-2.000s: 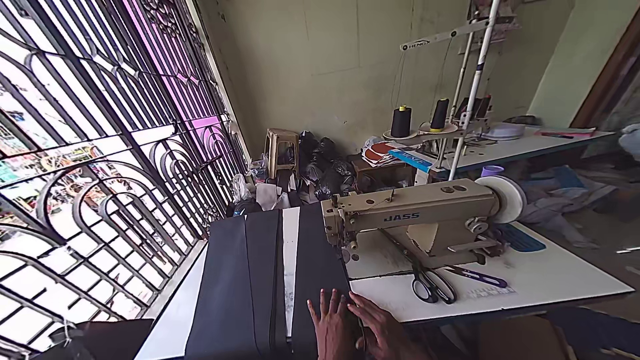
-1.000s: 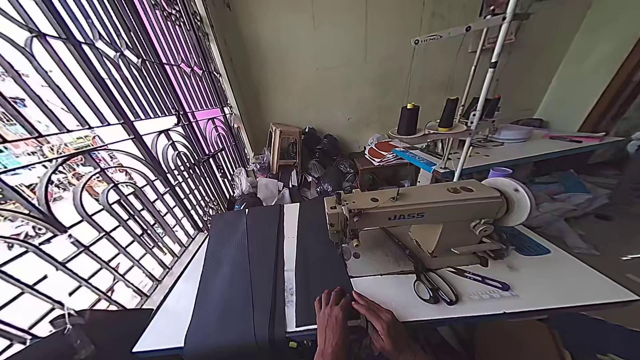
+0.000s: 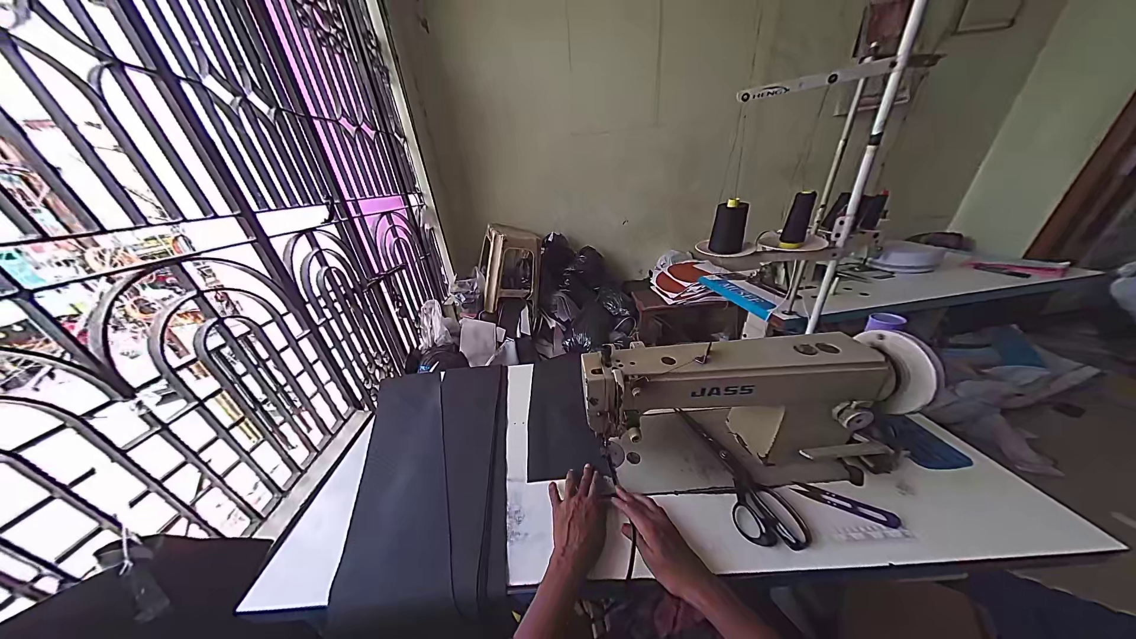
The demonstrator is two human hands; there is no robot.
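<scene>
A beige industrial sewing machine (image 3: 745, 377) stands on a white table. Beneath its needle end lies a dark fabric piece (image 3: 561, 426). My left hand (image 3: 580, 519) rests flat with fingertips at that piece's near edge. Close beside it, my right hand (image 3: 658, 537) touches near the needle, and a narrow dark strip (image 3: 632, 550) runs from there down past the table's front edge; whether its fingers grip the strip is unclear. Longer dark fabric panels (image 3: 404, 497) lie to the left, hanging over the front edge. Black-handled scissors (image 3: 770, 519) lie right of my hands.
A dark thread snipper or cutter (image 3: 852, 506) lies beside the scissors, and a blue tray (image 3: 927, 442) behind it. Thread cones (image 3: 729, 228) stand on a rack behind the machine. A metal window grille (image 3: 222, 293) borders the left side. A stool (image 3: 512, 266) and black bags (image 3: 581, 293) are at the wall.
The dark piece under the needle reached nearer the front edge in the earlier frames; its near edge now lies farther back. A narrow strip now shows between my hands.
</scene>
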